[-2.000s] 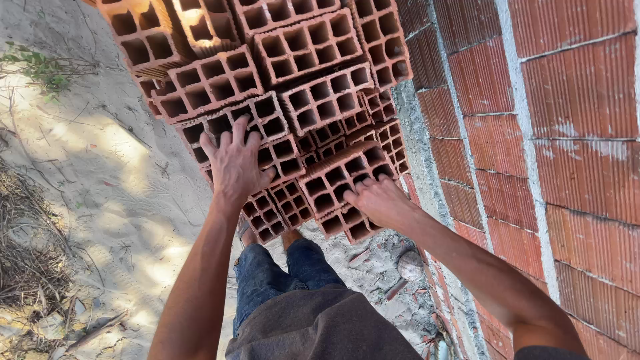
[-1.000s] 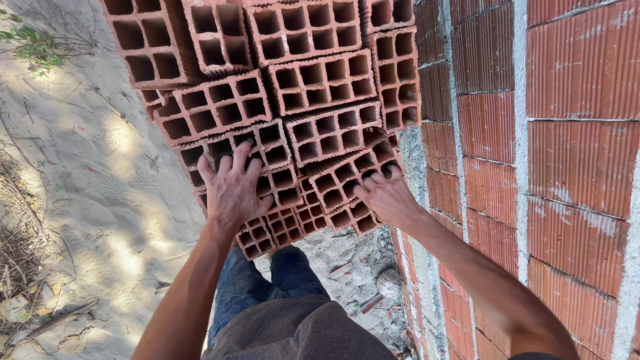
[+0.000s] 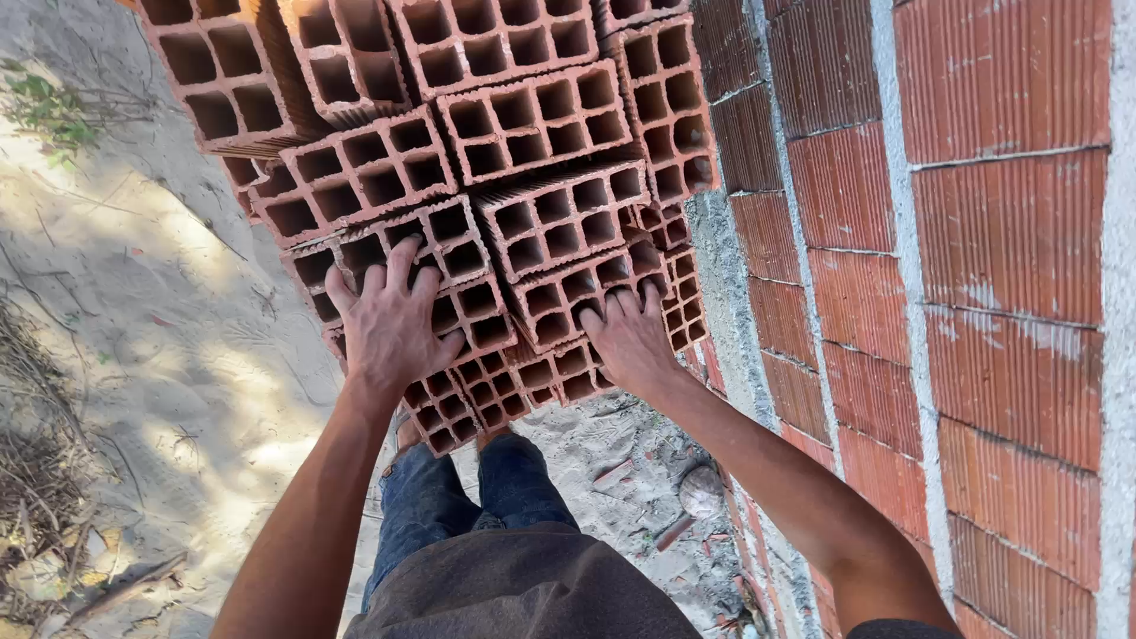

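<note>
A stack of red hollow clay bricks [image 3: 532, 115] fills the upper middle of the view, their open cells facing me. My left hand [image 3: 386, 319] grips a hollow brick [image 3: 444, 232] at the left of the stack, with fingertips in its cells and the thumb at the brick below. Lower right in the stack, my right hand [image 3: 630, 342] has its fingertips in the cells of another hollow brick [image 3: 555, 302]. That brick lies slightly tilted, directly under a further brick [image 3: 564, 222]. The hidden fingertips sit inside the cells.
A wall of ribbed red bricks with grey mortar [image 3: 852, 186] rises close on the right. Sandy ground [image 3: 177, 293] lies at the left, with dry twigs [image 3: 44, 461] and a small green plant [image 3: 53, 115]. Brick fragments [image 3: 674, 532] and a round stone-like object [image 3: 701, 493] lie near the wall's foot.
The brick at my right hand stood more tilted and apart from the one above; it now sits closer beneath it. My left hand has kept its place on its brick.
</note>
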